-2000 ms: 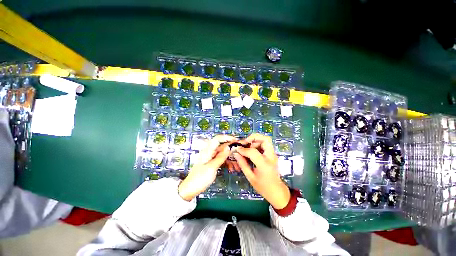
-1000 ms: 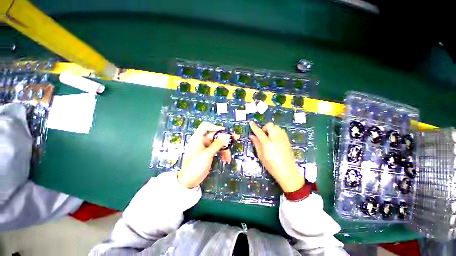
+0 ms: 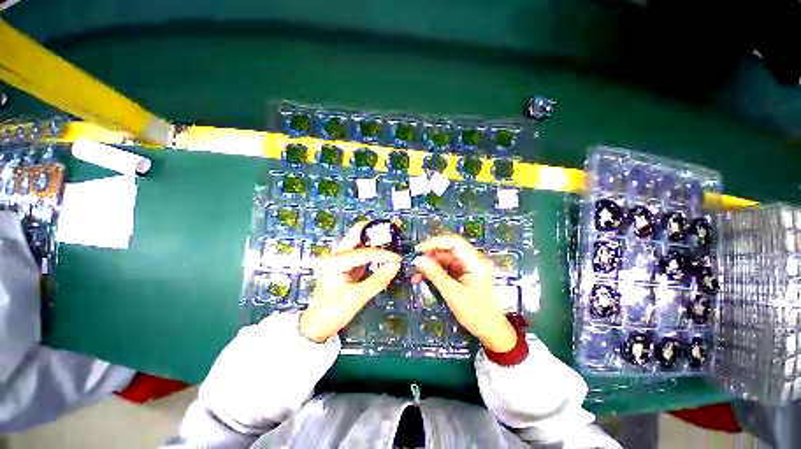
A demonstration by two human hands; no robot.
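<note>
My left hand (image 3: pixel 347 281) holds a dark round unit (image 3: pixel 383 235) with a pale square face above the central tray. My right hand (image 3: pixel 458 279) is beside it, thumb and fingertips brought close together near the unit; whether they pinch a small piece I cannot tell. The clear central blister tray (image 3: pixel 263 230) lies under both hands, with green-yellow boards (image 3: pixel 328 188) in its pockets. White square pieces (image 3: pixel 366 188) lie scattered on its third row.
A right blister tray (image 3: pixel 645 167) holds black round housings (image 3: pixel 608 216). Stacked clear trays (image 3: pixel 762 298) stand at far right. A loose round unit (image 3: pixel 538 108) lies beyond the trays. White paper (image 3: pixel 97 210), a roll (image 3: pixel 110 157) and a neighbour's grey sleeve (image 3: pixel 53 368) are at left.
Between one second ago and now, my right hand has moved in to my left hand, its fingertips drawn together. The dark unit remains in my left hand. The camera view has shifted.
</note>
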